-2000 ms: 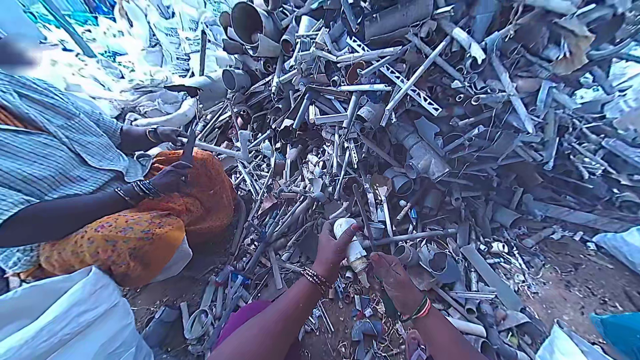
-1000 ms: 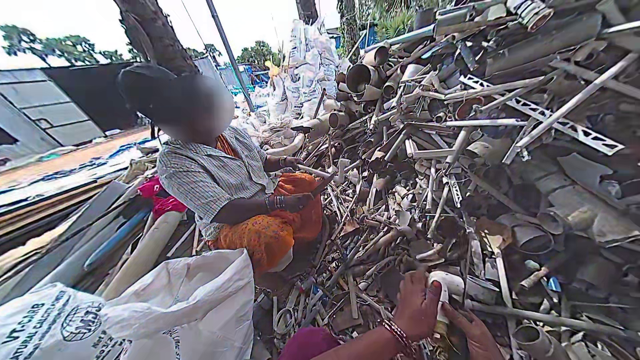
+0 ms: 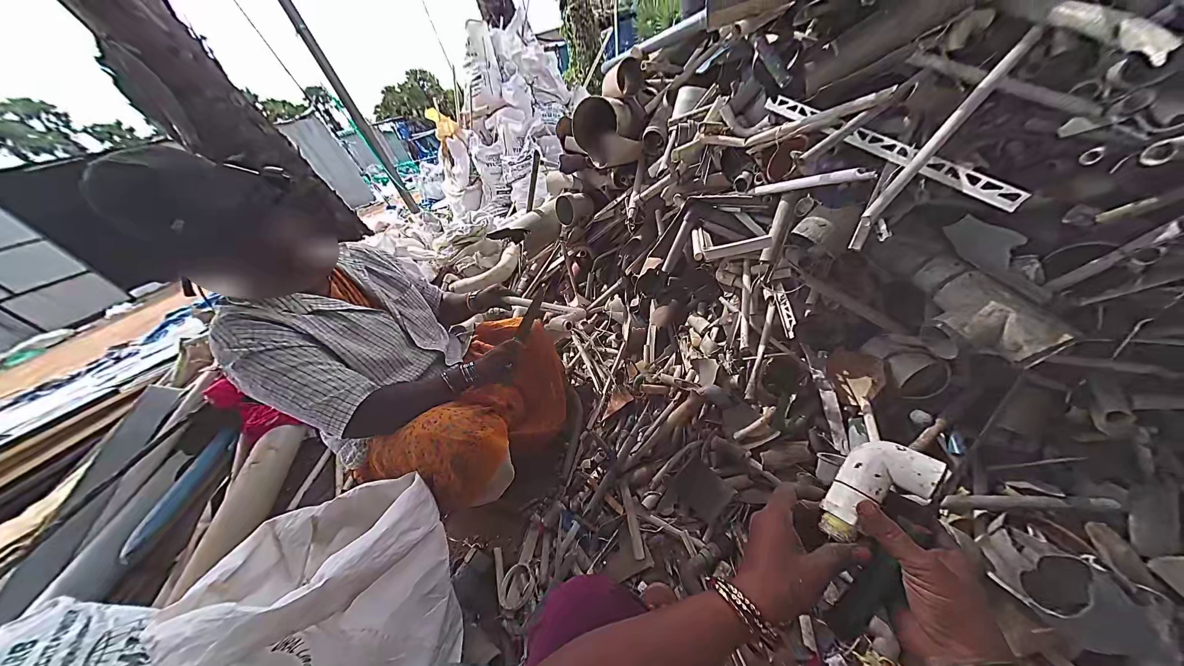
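A white plastic pipe elbow [image 3: 874,481], speckled with dirt and yellowish at its lower end, is between my two hands at the lower right. My right hand [image 3: 939,587] has its thumb against the elbow's lower end; whether the rest of that hand grips anything is unclear. Close on the elbow's left side is my left hand [image 3: 791,560], wearing a beaded bracelet, its fingers spread; contact with the elbow cannot be made out. Scrap plastic pipes and fittings [image 3: 675,370] lie beneath and around both hands.
At the left a seated person [image 3: 370,342] holds a dark blade-like tool [image 3: 530,317]. A white woven sack [image 3: 342,573] fills the lower left, with long pipes [image 3: 245,504] beyond it. Filled sacks [image 3: 504,111] are stacked behind. A high heap of scrap pipe [image 3: 980,277] rises at the right.
The view has swung left and up since two seconds ago. The elbow is still between my hands; its bend now shows more plainly above my fingers.
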